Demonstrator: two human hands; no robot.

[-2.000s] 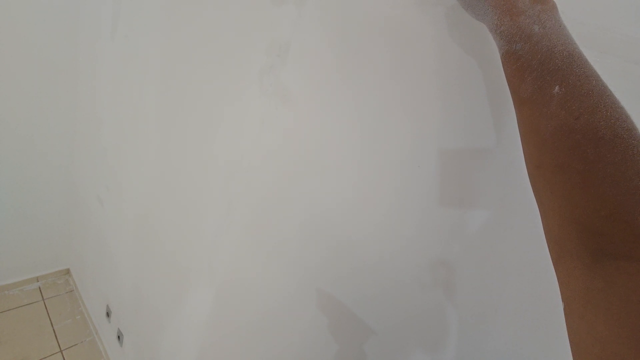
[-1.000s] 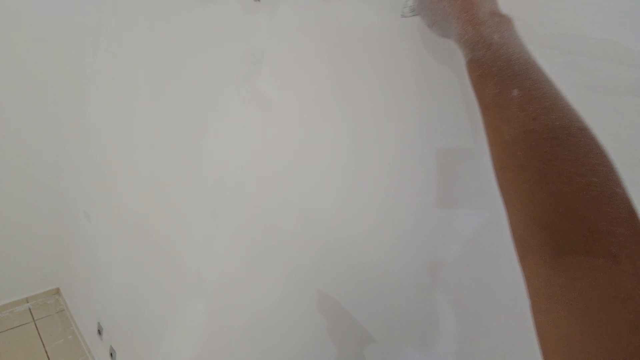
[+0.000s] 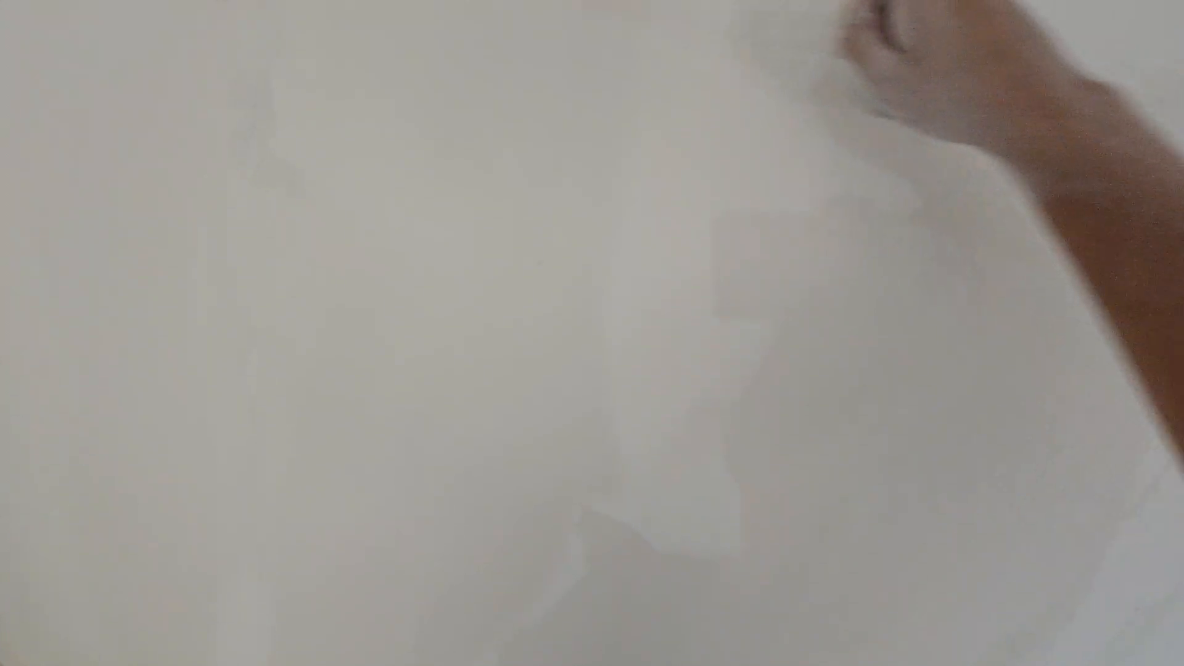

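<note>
My right hand (image 3: 934,74), blurred and pale with dust, is at the upper right against a white and grey wall (image 3: 444,305). Its fingers look curled. A faint greyish blur (image 3: 786,55) lies just left of the fingers, too indistinct to name, and whether the hand grips it cannot be told. The bare forearm comes in from the right edge. Below the hand, the wall shows darker grey patches (image 3: 832,407) with irregular borders beside whiter coating. My left hand is outside the view.
The wall surface fills the view. A darker patch with a pointed top (image 3: 647,592) shows near the bottom, and a lighter area (image 3: 1128,573) lies at the lower right.
My right hand, at the top edge before, now shows more fully. The view has shifted, and the tiled floor and small wall fittings at the lower left are out of sight.
</note>
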